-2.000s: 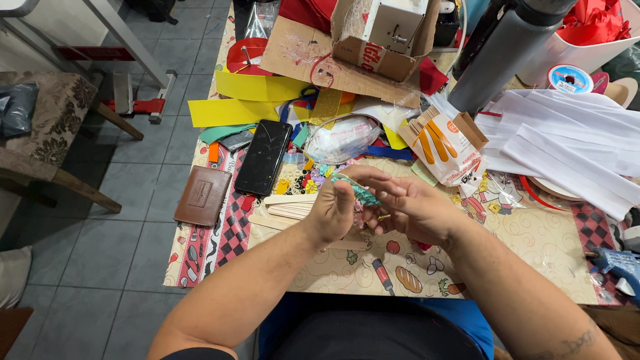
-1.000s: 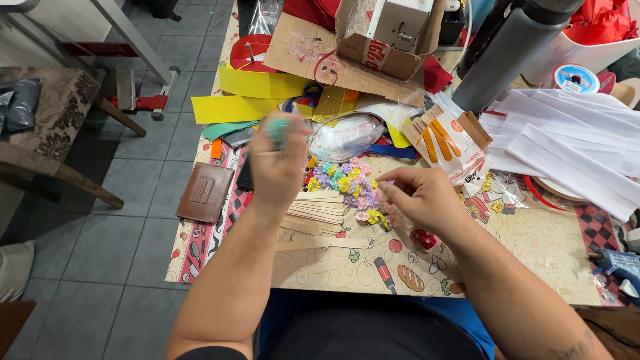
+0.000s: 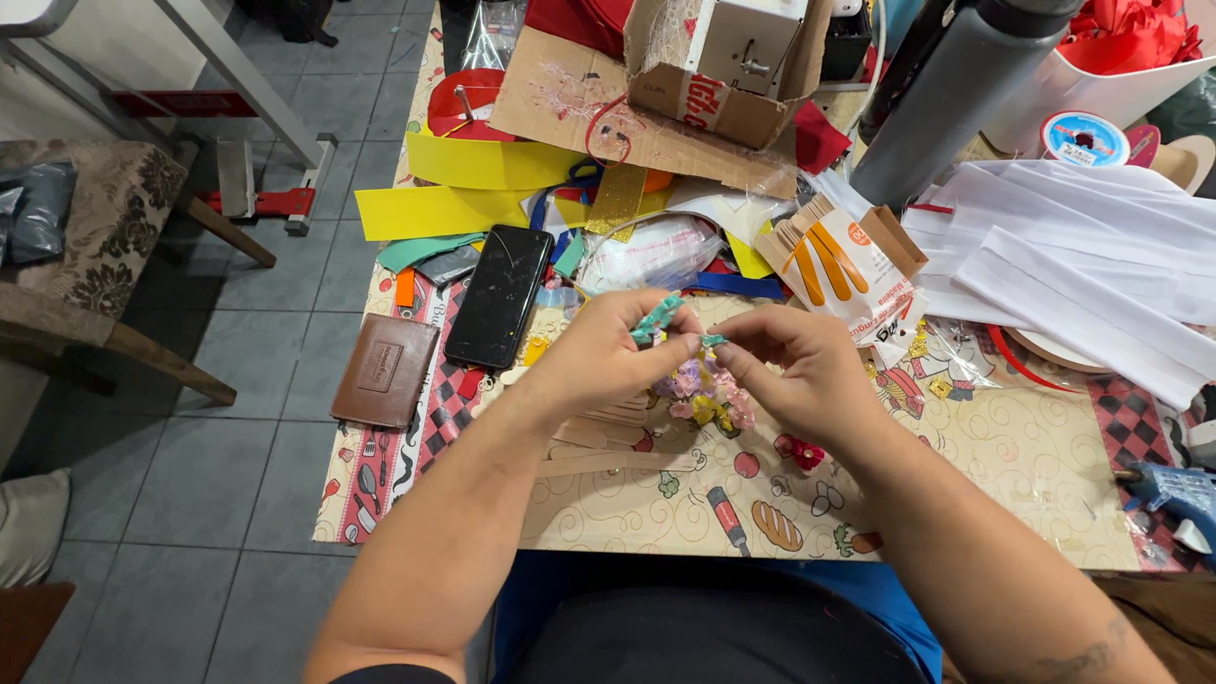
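Note:
Between my hands, above the front middle of the table, is a small teal piece [image 3: 656,320], perhaps ribbon or fabric. My left hand [image 3: 617,347] has its fingers closed on the larger part; my right hand [image 3: 793,366] pinches a teal end between thumb and fingertips. Whether the two teal parts are joined cannot be told. Under my fingertips lies a pile of small pink, lilac and yellow artificial flowers [image 3: 705,394]. Wooden craft sticks [image 3: 603,442] lie below my left hand, partly hidden by it. A dark red flower [image 3: 807,454] rests beside my right wrist.
A black smartphone [image 3: 499,296] and brown leather wallet [image 3: 385,370] lie at left. Yellow strips [image 3: 446,211], an open stick box [image 3: 836,266], a cardboard box [image 3: 722,100] and a grey bottle [image 3: 959,104] stand or lie beyond. White fabric strips [image 3: 1073,256] and a blue glue gun [image 3: 1173,494] are at right.
My left hand was raised over the phone with a blurred teal thing a second ago; it has come back down beside my right hand. My right hand has moved in to grip a teal end.

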